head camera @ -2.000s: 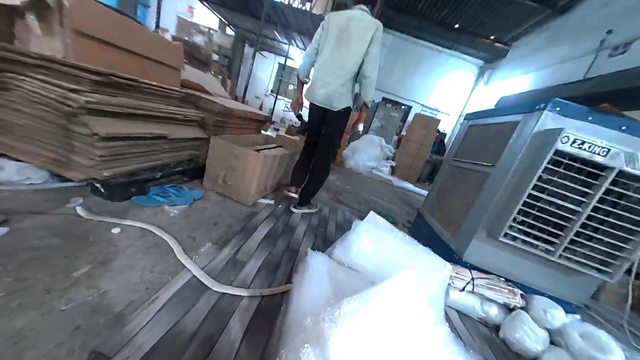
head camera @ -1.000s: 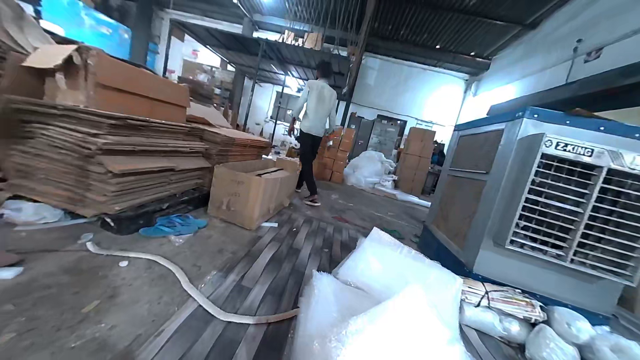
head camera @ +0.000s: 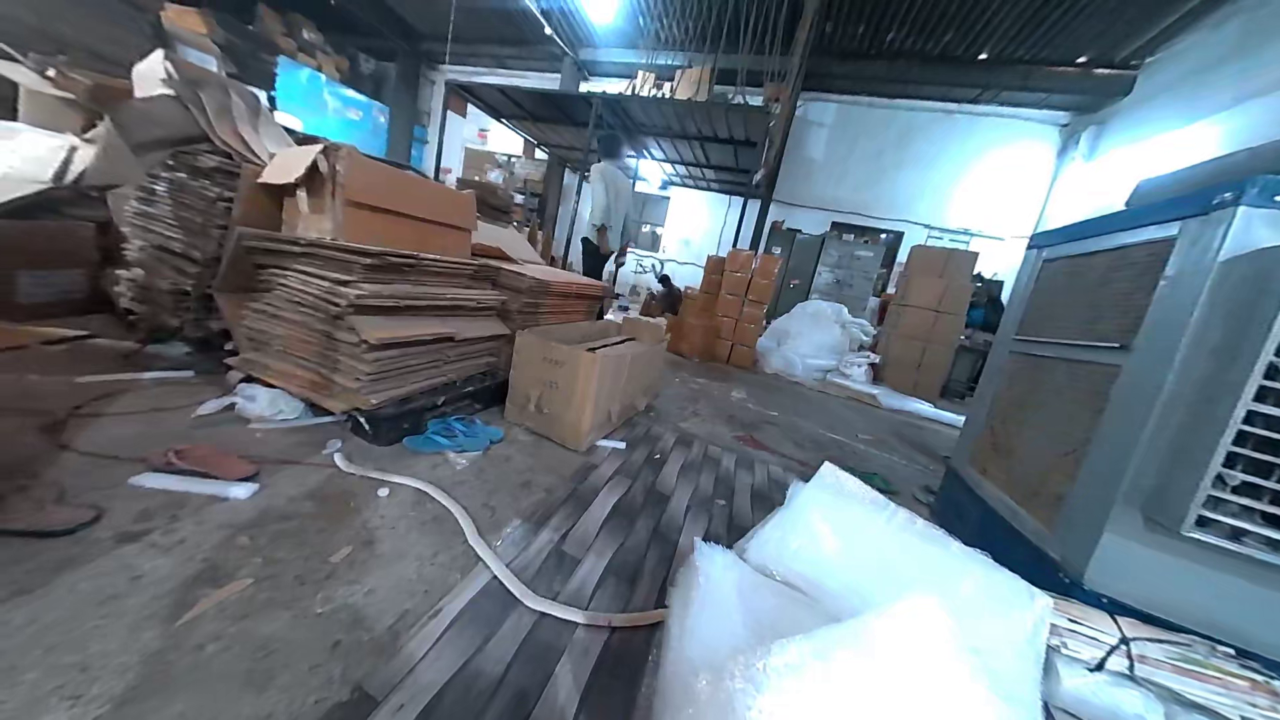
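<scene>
Neither my left hand nor my right hand is in the view. Sheets of bubble wrap [head camera: 880, 600] lie in a bright white pile at the lower front, on a wood-patterned floor mat [head camera: 610, 540]. A pale hose or cord [head camera: 470, 530] curves across the floor and reaches the left side of that pile. Beyond the mat stands an open cardboard box [head camera: 570, 390], with blue flip-flops [head camera: 453, 434] on the floor to its left.
Flattened cardboard [head camera: 370, 320] is stacked at the left. An air cooler [head camera: 1130, 400] stands at the right beside bundled papers [head camera: 1160, 640]. A person [head camera: 608, 205] stands farther back, near stacked cartons [head camera: 735, 305]. Another person's foot [head camera: 45, 515] shows at the left edge.
The person in the light shirt has moved farther away, past the open box and behind the stacked cardboard. The view has swung to the right side's loss, showing more of the left.
</scene>
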